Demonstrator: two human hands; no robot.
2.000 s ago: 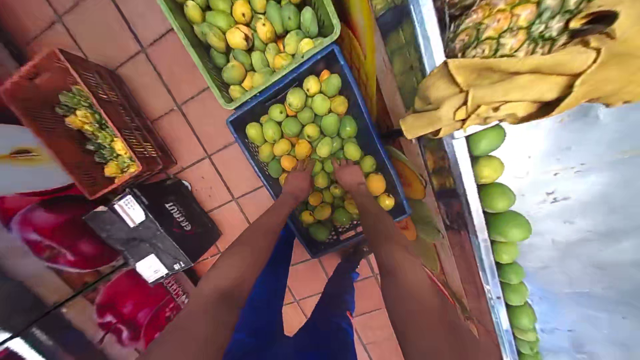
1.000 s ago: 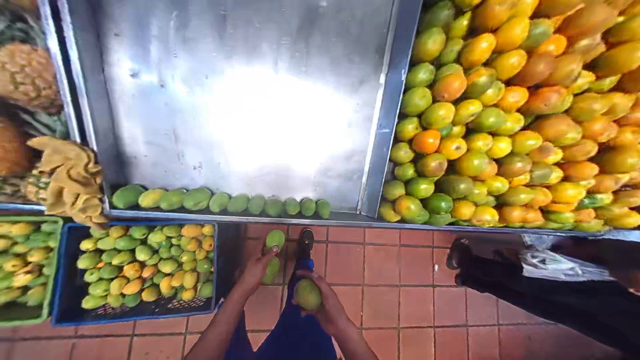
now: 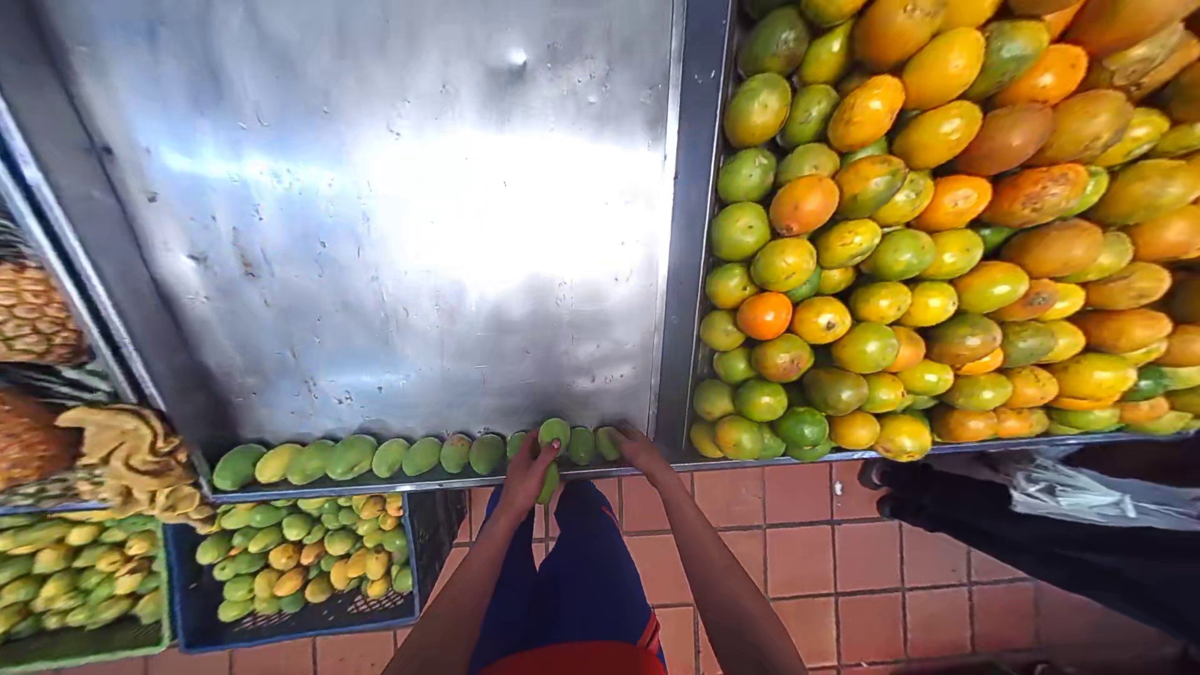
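A row of green mangoes (image 3: 352, 457) lies along the front edge of a metal display tray (image 3: 403, 234). My left hand (image 3: 527, 473) holds green mangoes, one (image 3: 554, 432) above the tray's front lip and another (image 3: 548, 483) lower, by the palm. At the right end of the row, my right hand (image 3: 639, 450) touches a mango (image 3: 608, 443); whether its fingers grip that mango cannot be told. Below the tray on the left stands a blue crate (image 3: 296, 623) filled with green and yellow mangoes.
Papayas (image 3: 881, 300) are piled right of the tray's divider (image 3: 689, 225). At left are a green crate (image 3: 84, 647) of mangoes, a yellow cloth (image 3: 131, 459) and pineapples (image 3: 37, 314). A person in dark trousers (image 3: 1031, 553) is at the lower right, near a plastic bag (image 3: 1078, 492).
Both hands were in the blue crate in the oldest frame, then held mangoes over the floor. Now they are at the tray's front edge. The view has swung strongly.
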